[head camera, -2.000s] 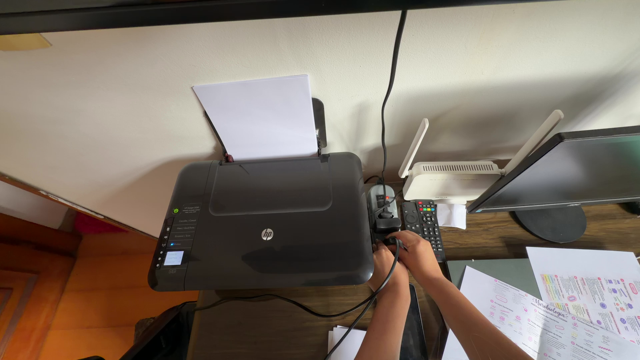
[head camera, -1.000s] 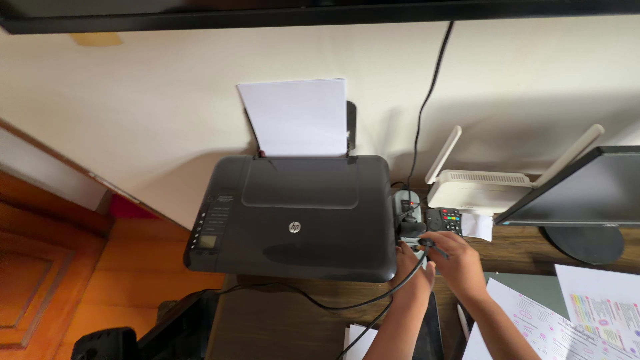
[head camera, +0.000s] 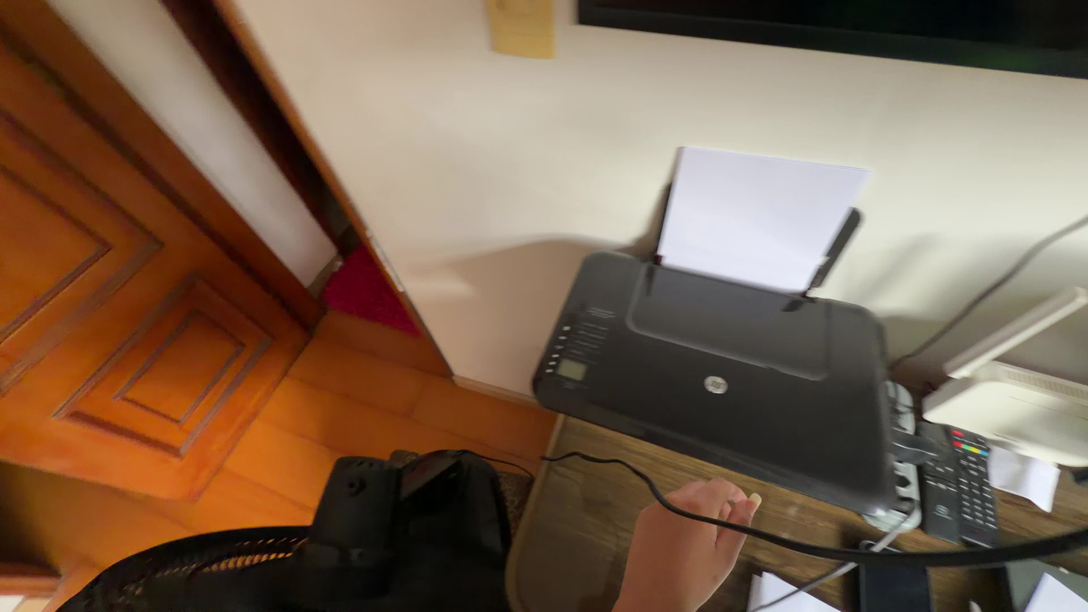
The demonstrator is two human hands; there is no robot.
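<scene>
My left hand (head camera: pixel 688 540) is at the lower middle, in front of the black HP printer (head camera: pixel 739 382), its fingers curled. A black cable (head camera: pixel 807 548) crosses over it from the desk's left part to the right edge of the view; whether the fingers grip it is not clear. My right hand is out of view. White paper (head camera: pixel 756 221) stands in the printer's rear tray. A power strip (head camera: pixel 903 510) with a black plug (head camera: pixel 916 446) in it lies at the printer's right side.
A remote control (head camera: pixel 973 493) and a white router (head camera: pixel 1020 408) are at the right. A dark flat device (head camera: pixel 894 586) and papers (head camera: pixel 786 595) lie near the bottom. A black fan (head camera: pixel 408 535) stands left of the wooden desk (head camera: pixel 569 510). Further left is a wooden door (head camera: pixel 195 365).
The view has swung left. My left hand has left the power strip and moved left, to the front of the printer. My right hand, earlier beside the strip, has gone out of view.
</scene>
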